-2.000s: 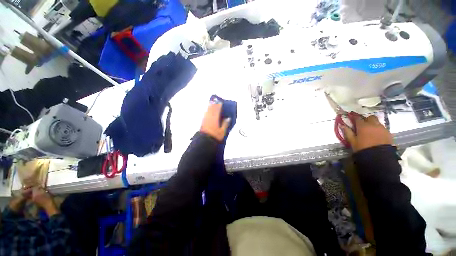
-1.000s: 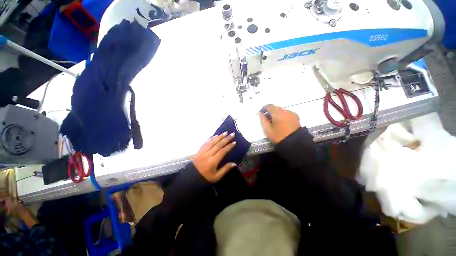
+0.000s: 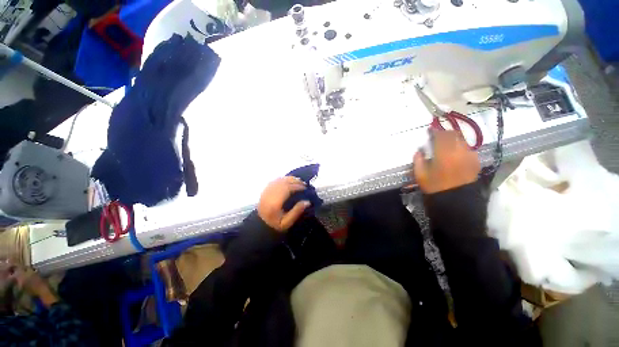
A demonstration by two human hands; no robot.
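Observation:
A navy panel (image 3: 307,177) lies at the table's front edge, left of and below the needle area, and hangs toward my lap. My left hand (image 3: 284,202) holds it, fingers on top and thumb at its near side. My right hand (image 3: 446,161) is blurred, over the front edge just below the red-handled scissors (image 3: 468,125), and covers part of one handle loop. Whether it holds anything cannot be told. The presser foot and needle (image 3: 324,116) have no cloth under them.
The white JACK machine head (image 3: 448,54) spans the back right. A navy stack (image 3: 146,129) with a dark strip (image 3: 189,159) lies left. A neighbour's red scissors (image 3: 115,221), a grey motor housing (image 3: 44,181) and a person's hand (image 3: 24,276) are far left. White cloth (image 3: 553,217) is heaped right.
My right hand has moved right, from near the panel to the scissors handles. My left hand has gathered the panel, which lay flatter a second ago. The scissors were in my right hand's reach two seconds ago too.

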